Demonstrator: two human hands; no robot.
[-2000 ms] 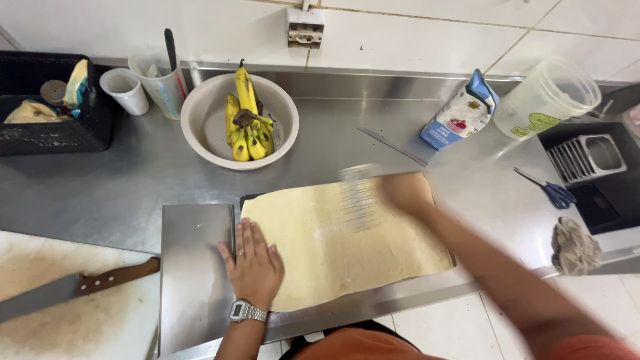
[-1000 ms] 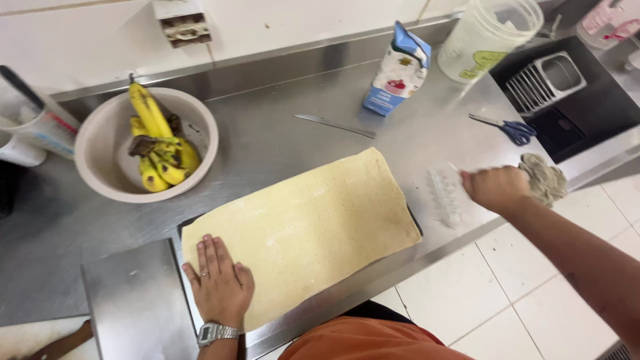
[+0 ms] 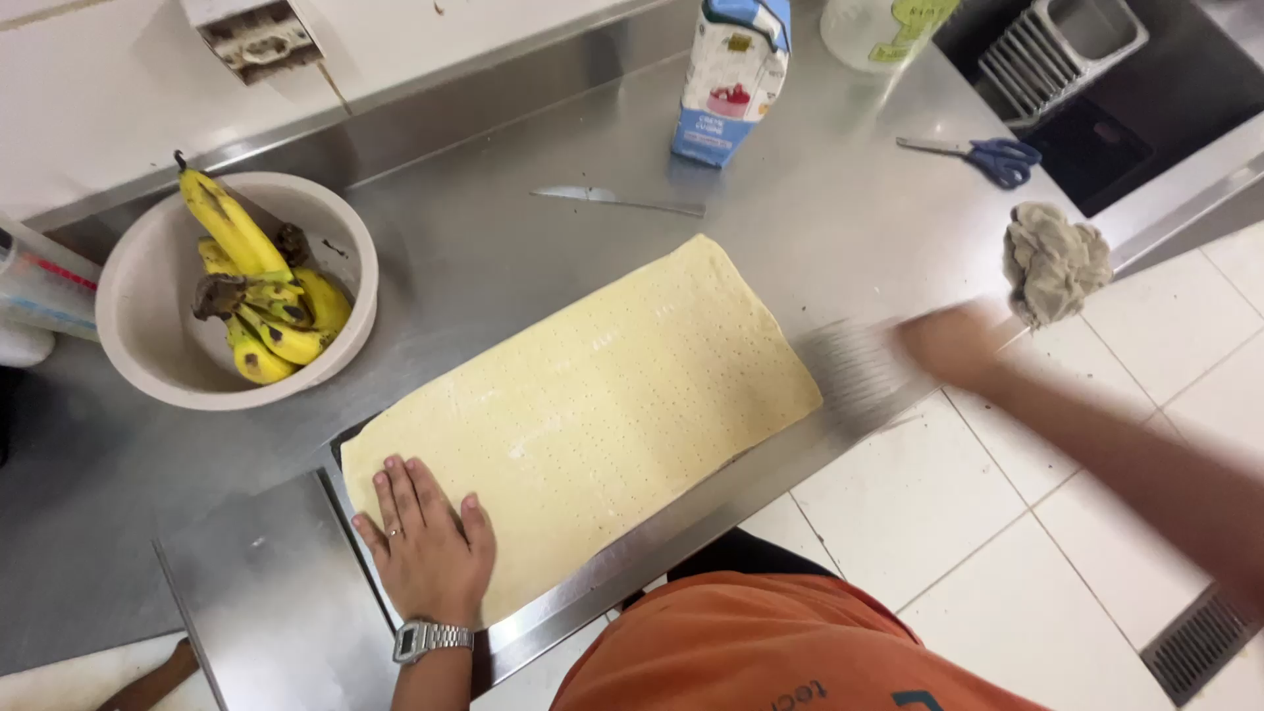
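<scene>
A rectangular sheet of rolled dough (image 3: 592,395), dotted with small holes, lies near the front edge of the steel counter, on a dark tray that barely shows. My left hand (image 3: 434,543) rests flat on its left end, fingers apart, with nothing held. Off the right end of the dough, my right hand (image 3: 953,346) is closed on the handle of a dough docker (image 3: 854,370) with a spiked roller; both are blurred by motion. Whether the docker touches the counter I cannot tell.
Behind the dough lie a table knife (image 3: 617,200) and a carton (image 3: 731,84). Blue-handled scissors (image 3: 973,153) and a crumpled cloth (image 3: 1057,262) are at the right, near a sink. A bowl (image 3: 114,316) holding bananas (image 3: 262,286) stands left. A steel sheet (image 3: 276,592) is beside the dough.
Two seconds ago the docker was over the right part of the dough; now it is off the right end. My left hand stays on the left end. The view has shifted.
</scene>
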